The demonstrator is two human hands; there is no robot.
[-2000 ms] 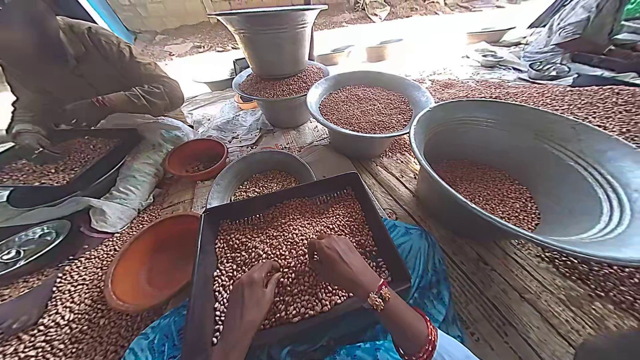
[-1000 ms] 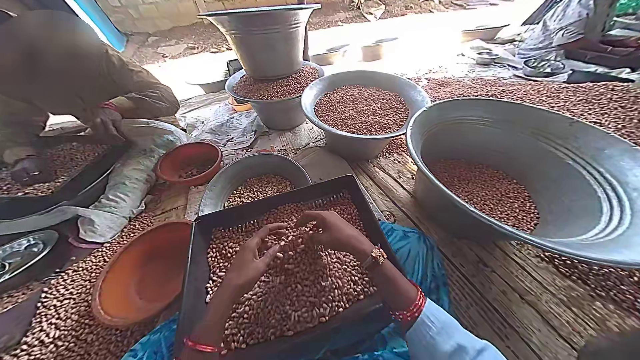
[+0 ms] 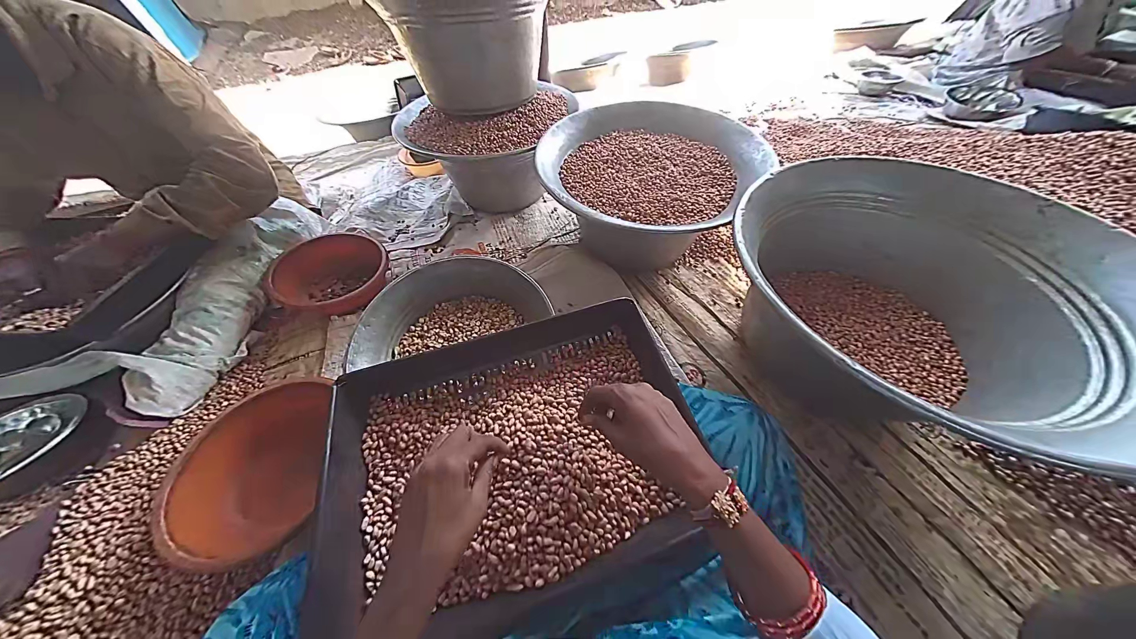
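A dark rectangular tray (image 3: 333, 497) with a perforated far part rests at my lap, tilted, and holds a layer of reddish-brown nuts or beans (image 3: 541, 479). My left hand (image 3: 457, 470) is over the left middle of the layer, its fingers bent and thumb apart, with nothing visible in it. Over the upper right of the layer is my right hand (image 3: 635, 426), fingers curled toward the thumb; whether it pinches a nut cannot be told. A metal basin (image 3: 364, 333) with paler nuts stands just beyond the tray's far edge.
A large metal basin (image 3: 1003, 222) leans at right, partly filled. Another full basin (image 3: 657, 240) and stacked basins (image 3: 497, 186) stand behind. An orange bowl (image 3: 240, 479) and a smaller clay bowl (image 3: 293, 275) are at left. A person (image 3: 160, 115) works at another tray; loose nuts cover the floor.
My hands were raised close together over the tray one second ago; now they are lower and farther apart, over the nuts. The other person has leaned farther forward over their tray.
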